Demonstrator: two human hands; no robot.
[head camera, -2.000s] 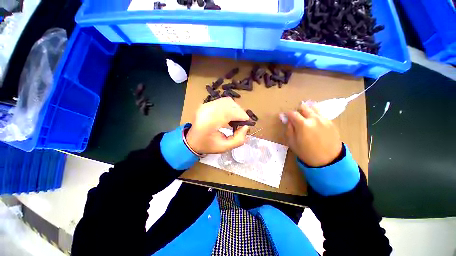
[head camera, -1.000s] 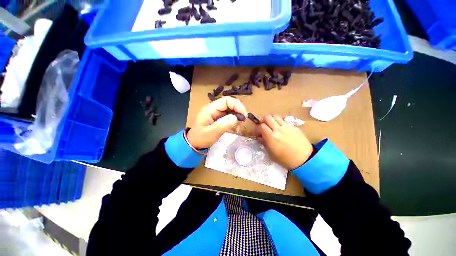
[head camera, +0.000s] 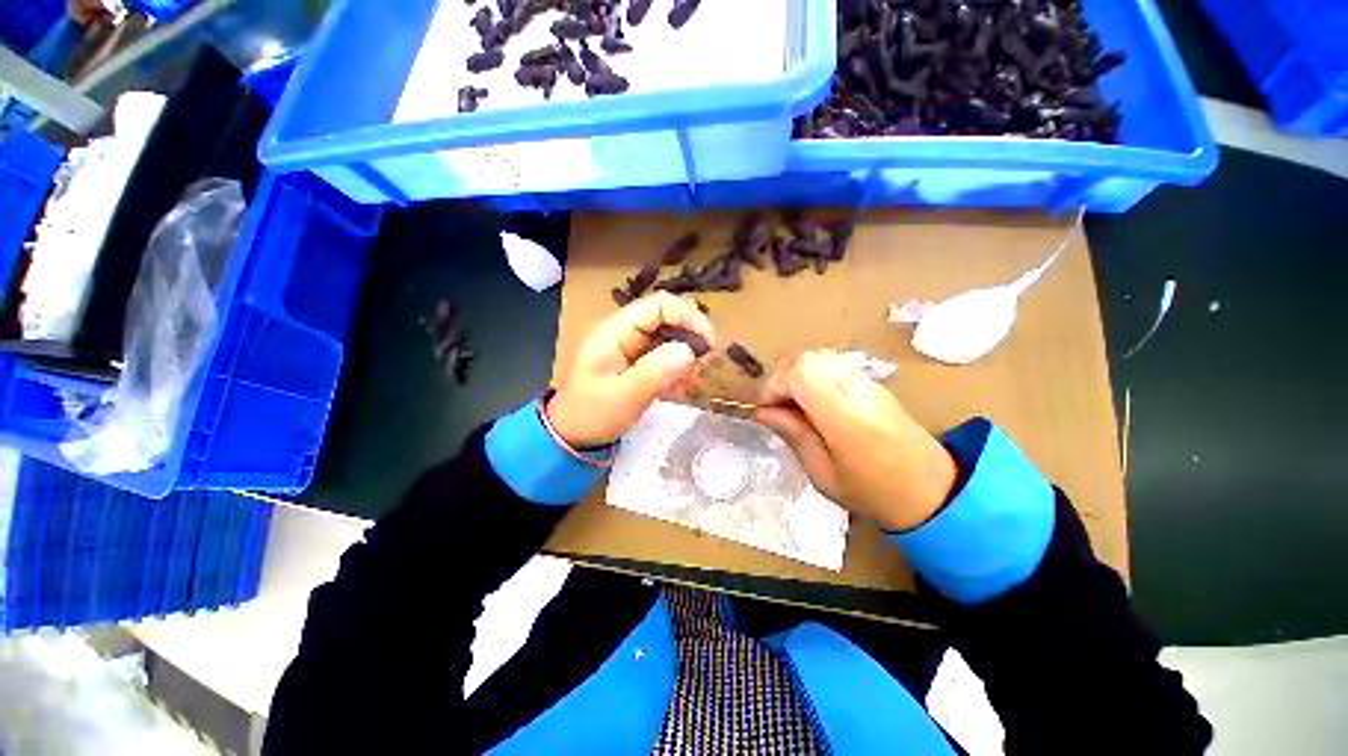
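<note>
My left hand (head camera: 624, 369) holds a small dark moulded part (head camera: 682, 340) in its fingertips above the cardboard mat (head camera: 1005, 443). My right hand (head camera: 850, 428) pinches a thin pale stick (head camera: 730, 403) that points left toward my left hand. Another dark part (head camera: 744, 359) lies loose on the cardboard between the hands. Below them is a printed paper sheet (head camera: 798, 520) with a pale round spot (head camera: 722, 471). Several dark parts (head camera: 716, 276) lie along the cardboard's upper edge.
A white teardrop bottle (head camera: 964, 325) with a long thin tip and a tissue scrap (head camera: 872, 363) lie right. A smaller white teardrop piece (head camera: 531, 262) lies upper left. Blue trays (head camera: 621, 127) of dark parts stand behind. A blue bin (head camera: 274, 369) with a clear bag (head camera: 163, 332) is left.
My right hand has moved back from the dark part now lying between the hands, and the thin stick shows in its fingers. My left hand still holds a part. The view has shifted slightly.
</note>
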